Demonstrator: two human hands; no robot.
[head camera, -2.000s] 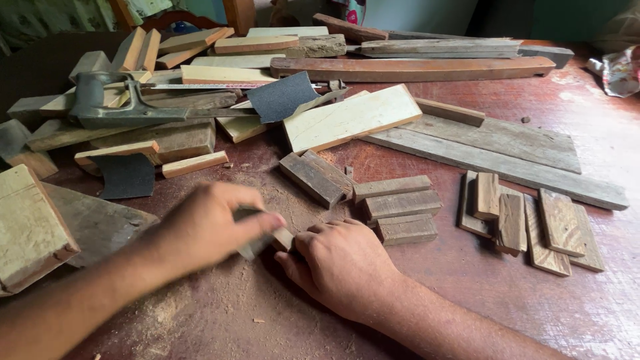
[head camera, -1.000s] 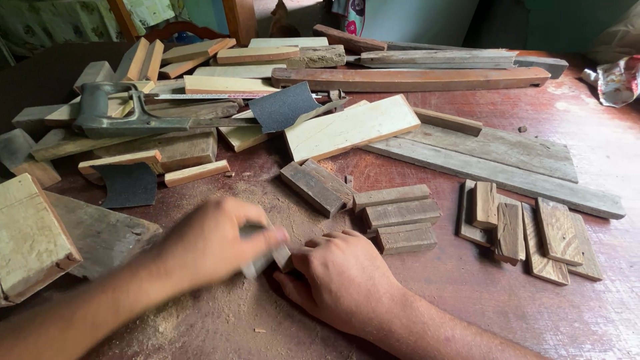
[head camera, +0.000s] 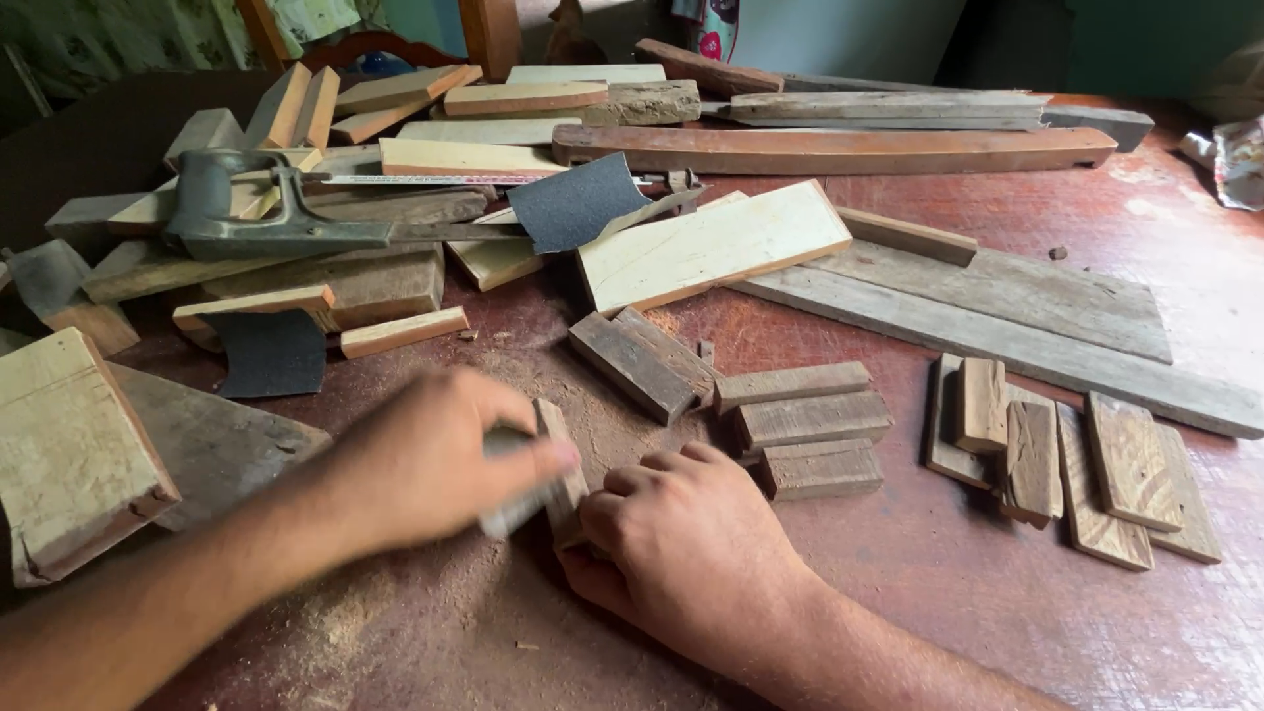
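My right hand (head camera: 681, 548) grips the near end of a small wooden block (head camera: 561, 474), which stands at a slant over the dusty tabletop. At the block's left side my left hand (head camera: 444, 464), blurred, holds a greyish piece (head camera: 512, 484) that looks like folded sandpaper; the blur hides its exact shape. Beyond them lie two dark wooden blocks (head camera: 632, 365), side by side. Several brown blocks (head camera: 815, 420) sit just past my right hand. Pale sawdust (head camera: 346, 612) covers the reddish wooden table around both hands.
A hacksaw (head camera: 276, 222) lies on piled offcuts at the back left, with black sandpaper sheets (head camera: 573, 202) near it. Long grey boards (head camera: 1007, 336) lie at the right, behind small wood pieces (head camera: 1032, 454). A thick pale board (head camera: 79, 454) stands at the left edge.
The block in my right hand shows more of its length than before. My left hand stays beside it, blurred in every frame. The surrounding wood pieces have not plainly moved.
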